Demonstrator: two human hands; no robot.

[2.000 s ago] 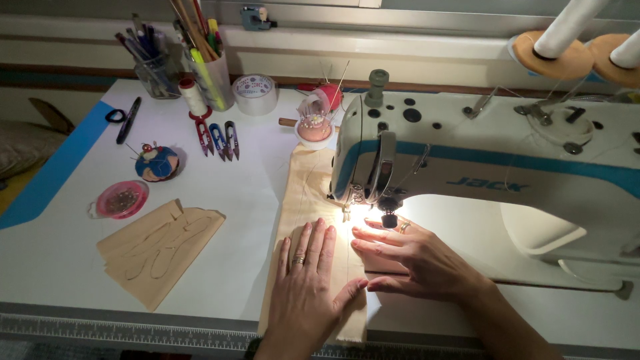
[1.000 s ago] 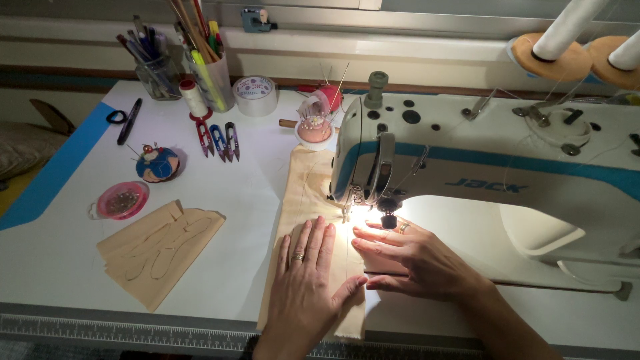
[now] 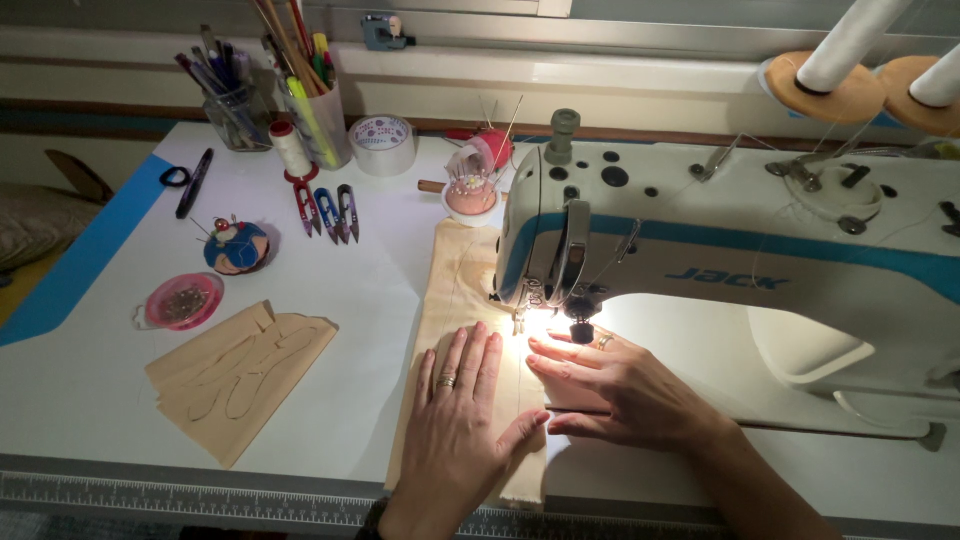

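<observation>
A long strip of beige fabric (image 3: 450,292) with a drawn line lies under the needle area of a white and blue Jack sewing machine (image 3: 675,262). My left hand (image 3: 465,412) rests flat on the fabric, fingers apart, just in front and left of the lit presser foot (image 3: 519,321). My right hand (image 3: 622,382) lies at the fabric's right edge, its fingertips beside the foot and its thumb near the left thumb. Neither hand grips anything that shows. Another beige fabric piece (image 3: 240,375) with drawn curved outlines lies on the left of the table.
Left of the machine are a blue pincushion (image 3: 237,249), a pink pin dish (image 3: 184,301), thread snips (image 3: 326,214), a thread spool (image 3: 291,150), a tape roll (image 3: 382,146) and pen holders (image 3: 319,124). A pink pincushion (image 3: 471,196) stands behind the strip. A ruler (image 3: 187,499) runs along the front edge.
</observation>
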